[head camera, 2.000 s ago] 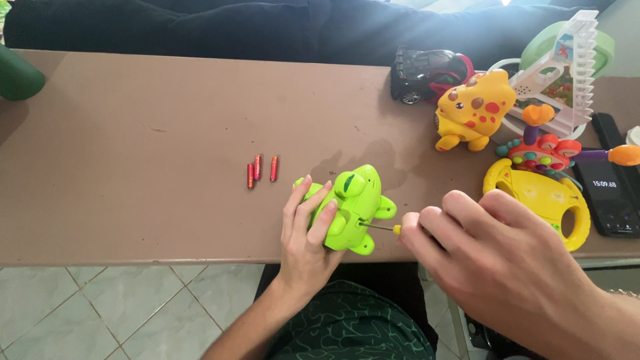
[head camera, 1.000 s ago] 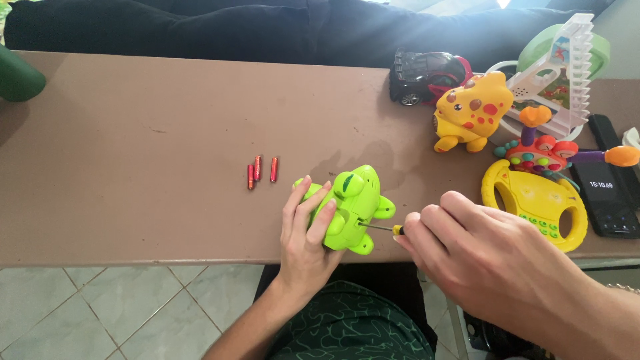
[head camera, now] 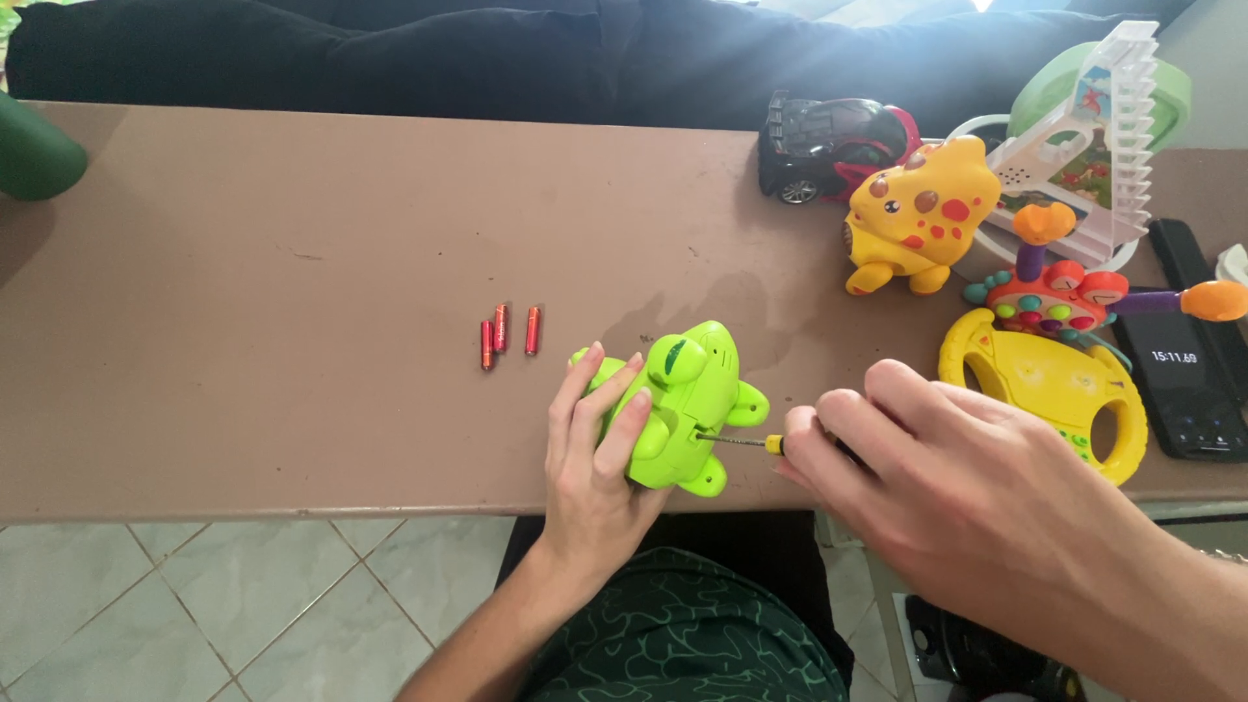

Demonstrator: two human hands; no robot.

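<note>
A bright green plastic toy animal [head camera: 682, 409] is held over the front edge of the table by my left hand [head camera: 600, 453], its fingers spread across the toy's side. My right hand [head camera: 897, 448] grips a screwdriver [head camera: 736, 442] with a thin metal shaft and a yellow collar; most of its handle is hidden in my fist. The screwdriver's tip meets the toy's body between two of its stubby feet. Three small red batteries [head camera: 501, 330] lie on the brown table to the left of the toy, two of them side by side.
At the right stand a black toy car [head camera: 829, 146], a yellow spotted toy animal [head camera: 921, 214], a red toy crab [head camera: 1053, 297], a yellow toy steering wheel [head camera: 1043, 375], a white and green plastic toy [head camera: 1092, 146] and a phone [head camera: 1185, 380]. A dark green object [head camera: 37, 151] sits far left.
</note>
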